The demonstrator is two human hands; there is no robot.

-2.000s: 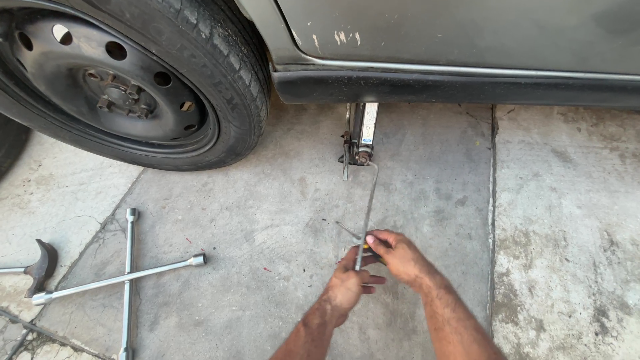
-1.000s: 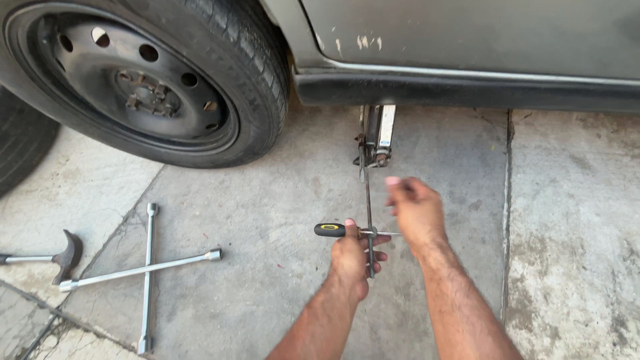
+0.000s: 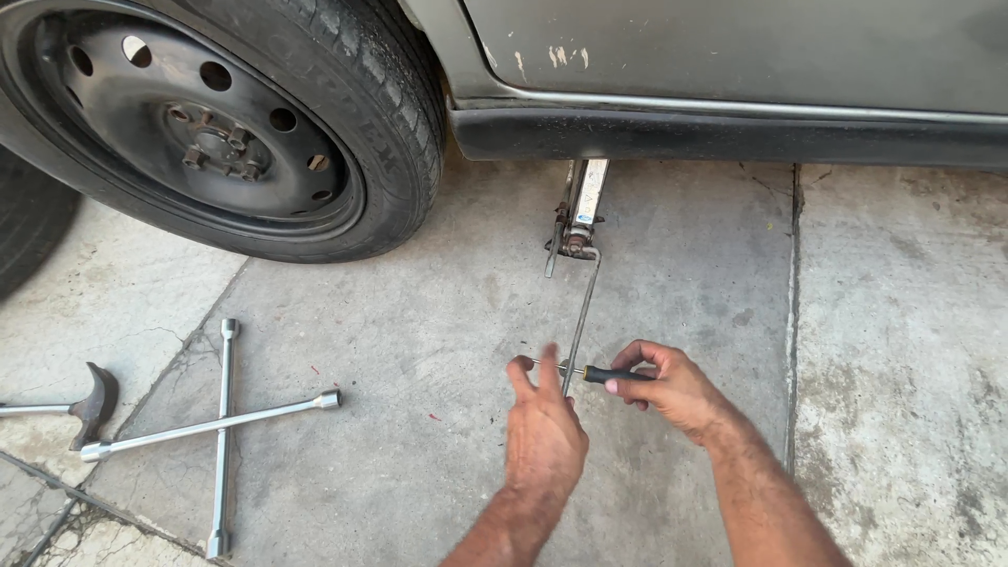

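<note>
A scissor jack point(image 3: 583, 205) stands under the car's black sill, and a bent metal crank rod point(image 3: 584, 315) runs from its end toward me. A screwdriver point(image 3: 614, 376) with a black and yellow handle lies crosswise through or against the rod's near end. My right hand point(image 3: 657, 386) grips the screwdriver's handle, right of the rod. My left hand point(image 3: 547, 417) is around the lower end of the rod, its index finger and another finger raised by the screwdriver's shaft; the fingers under the rod are partly hidden.
A car wheel point(image 3: 386, 118) with a black steel rim is at upper left, beside the car door point(image 3: 748, 55). A four-way lug wrench point(image 3: 223, 472) and a claw hammer point(image 3: 96, 405) lie on the concrete at left. Another tire point(image 3: 31, 213) shows at the left edge.
The screwdriver's handle was left of the rod in my left hand one second ago; it is now on the right, in my right hand. The crank rod has turned.
</note>
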